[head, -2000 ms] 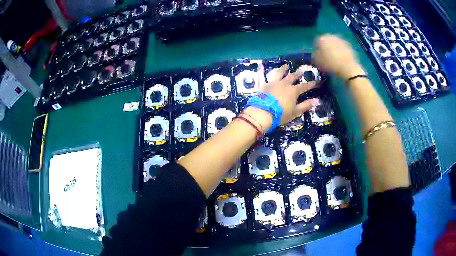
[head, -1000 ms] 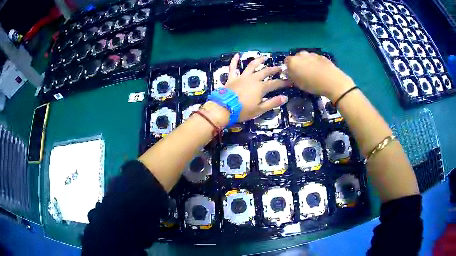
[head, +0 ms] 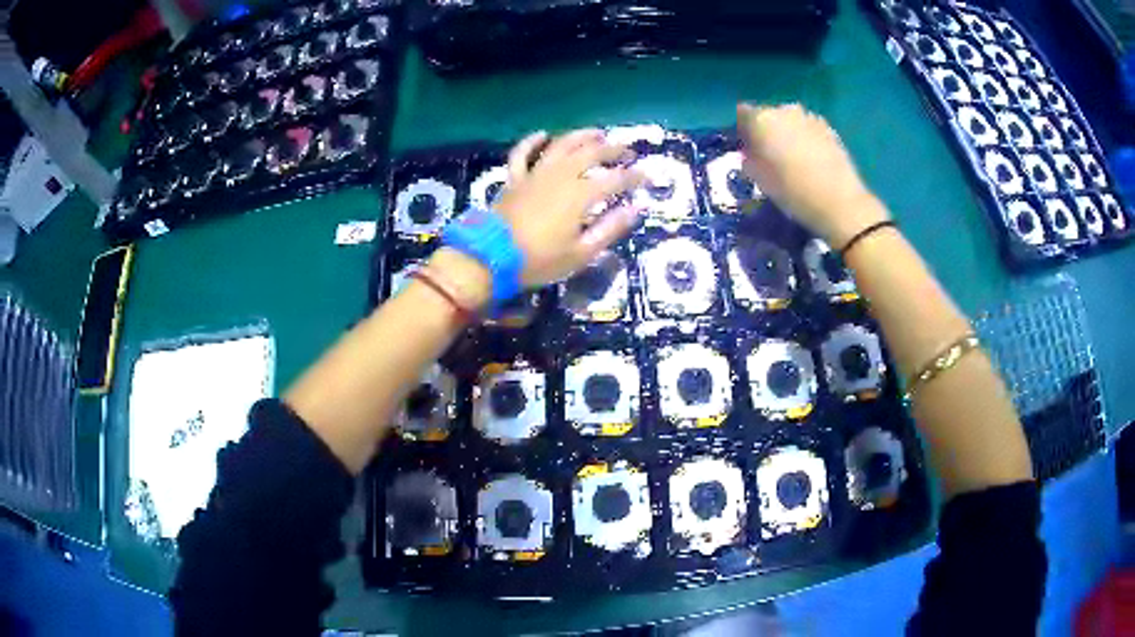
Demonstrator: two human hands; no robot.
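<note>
A black component tray [head: 647,575] lies flat in front of me, with silver, round-centred electronic modules [head: 693,385] in rows. My left hand [head: 566,205], with a blue wrist band, is over the upper left part of the tray. Its fingers are spread over the top row and point right; no held thing shows. My right hand [head: 797,162] is over the tray's upper right corner, its fingers curled together. Its fingertips are blurred, and I cannot tell if a small part is between them. The hands are apart and hide some modules of the upper rows.
Another filled tray [head: 996,125] lies at the far right, a tray of darker modules [head: 249,125] at the back left. Stacked black trays [head: 622,31] stand at the back. A fine-grid clear tray [head: 1046,373] is at right. A white sheet [head: 199,429] and a phone [head: 105,317] lie at left.
My left hand has moved left along the top row, uncovering modules. My right hand first moved left and down onto the tray, then slightly right and up. The view has shifted slightly.
</note>
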